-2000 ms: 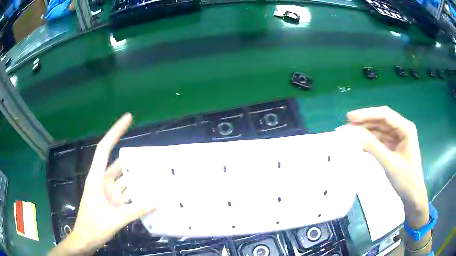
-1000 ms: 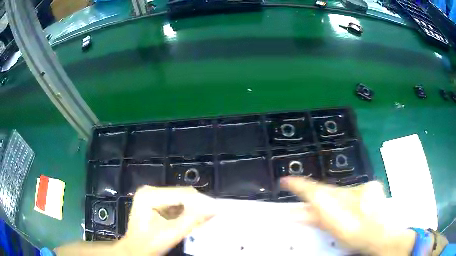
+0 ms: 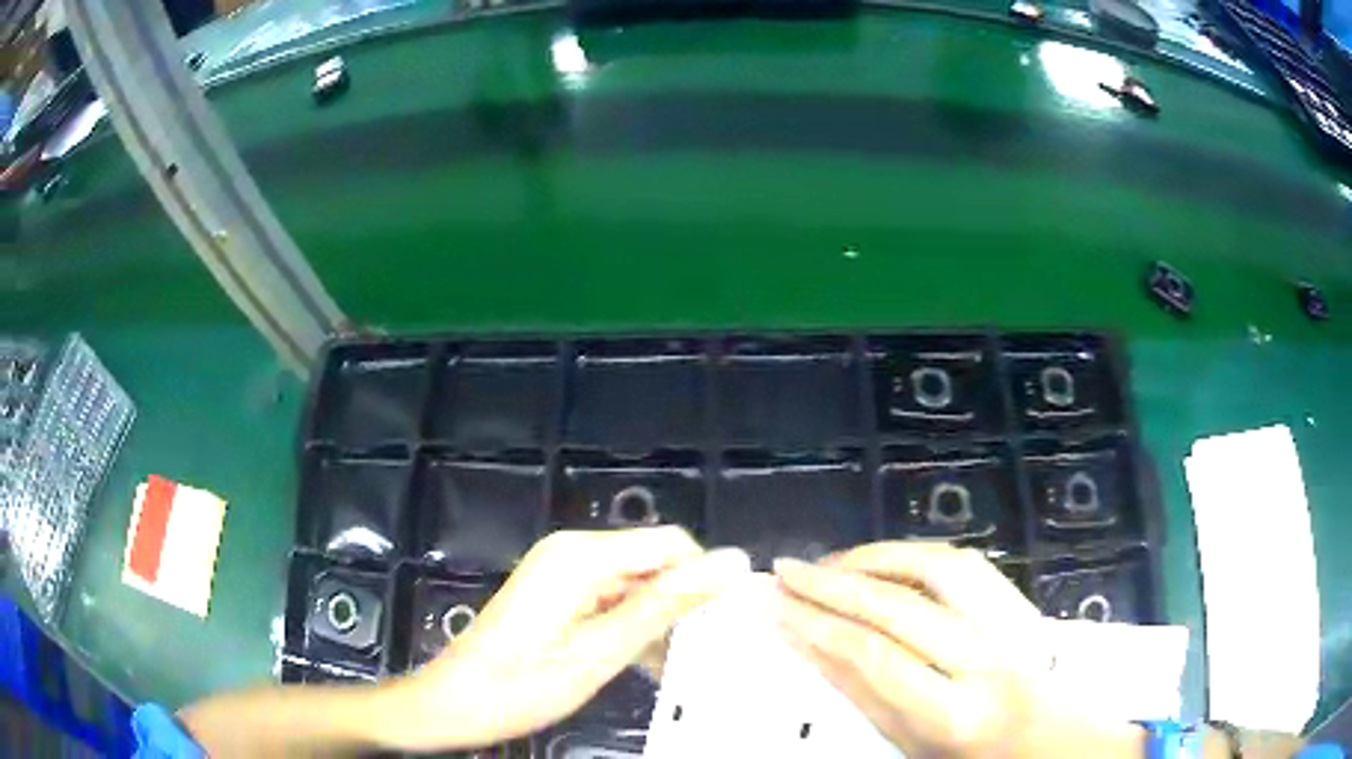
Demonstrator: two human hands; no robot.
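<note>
A white release liner sheet with tiny dark marks lies over the lower part of the black blister tray. My left hand and my right hand meet at the sheet's upper edge, fingertips close together, pinching it. Part of the sheet also shows to the right of my right hand. Anything small between the fingertips is too small to tell. Ringed camera units sit in some tray pockets; other pockets are empty. My hands hide several lower pockets.
A white spare liner sheet lies at the right. A red and white label card and a clear blister tray lie at the left. A grey metal post stands at upper left. Small dark units lie on the green belt.
The sheet was held spread wide, then was lowered toward me. My hands have since come together at its upper edge. The view has shifted, so the tray shows more fully.
</note>
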